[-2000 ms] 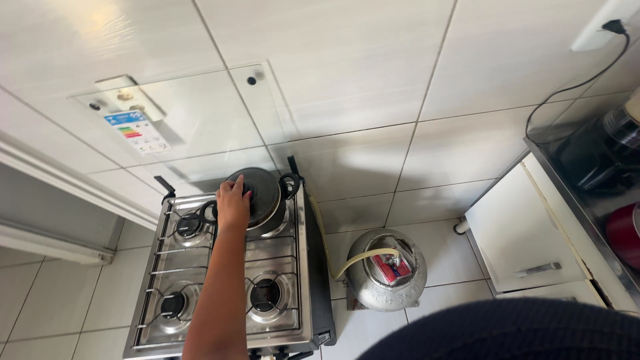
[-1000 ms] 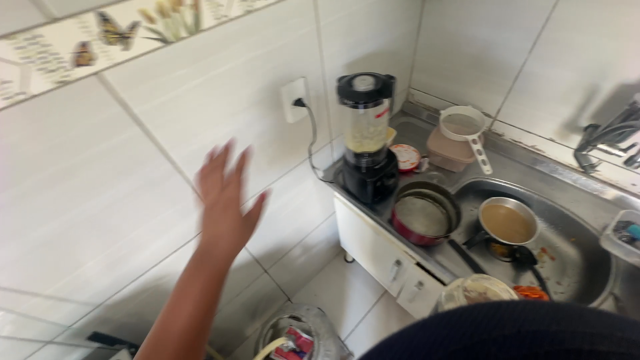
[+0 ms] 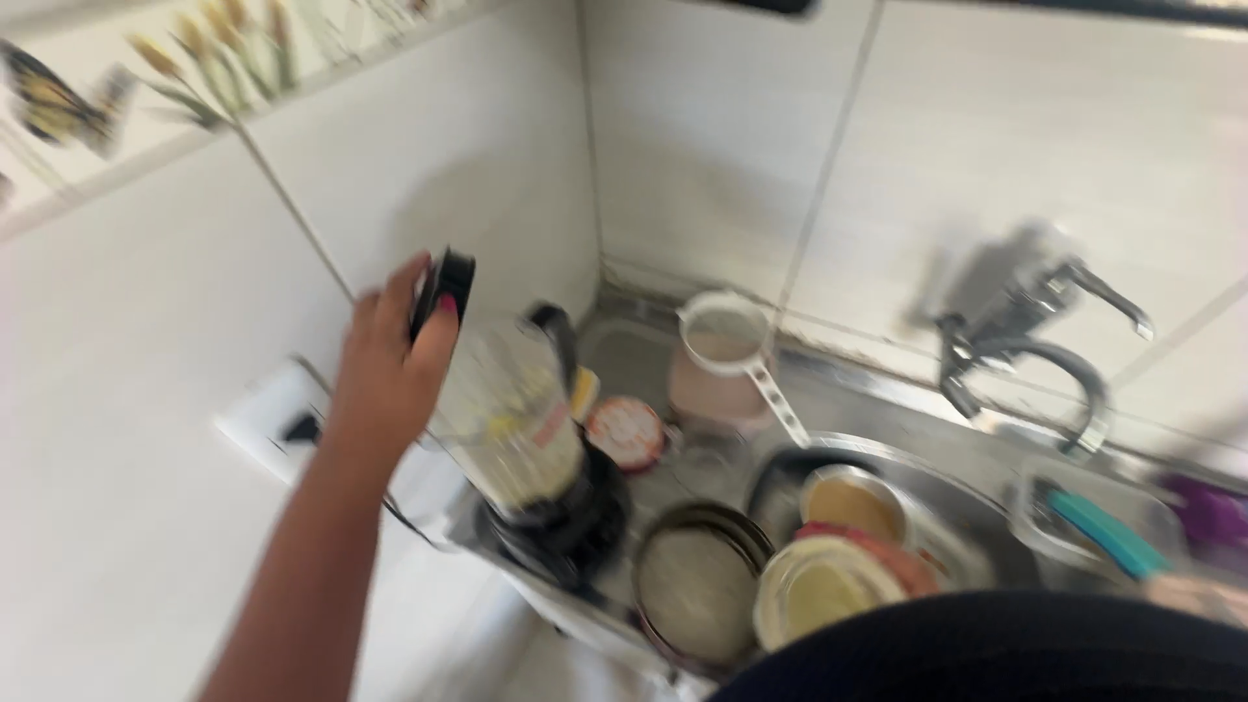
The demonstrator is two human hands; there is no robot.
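My left hand [image 3: 395,361] grips a black blender lid [image 3: 444,292], tilted on edge just above the top of the clear blender jar [image 3: 517,429]. The jar stands on its black base [image 3: 565,517] and holds pale, yellowish contents; its top is uncovered. At the lower right, blurred fingers of my right hand [image 3: 897,564] hold the rim of a pale bowl [image 3: 829,595] with a light yellow content. Dark clothing hides the rest of that hand. A dark-rimmed pot [image 3: 702,585] with cloudy liquid is left of the bowl.
The steel sink [image 3: 955,517] holds a pan [image 3: 853,502] of brownish liquid. Behind are a white strainer [image 3: 726,331] on a pinkish container [image 3: 712,385], a red-and-white lid [image 3: 626,434] and a faucet [image 3: 1014,331]. A plastic tub [image 3: 1092,507] sits at right, beside a teal handle [image 3: 1107,531].
The view has swung from the stove to the sink corner. My left hand has left the black pot on the stove and taken the lid off the blender jar, which wore it a second ago.
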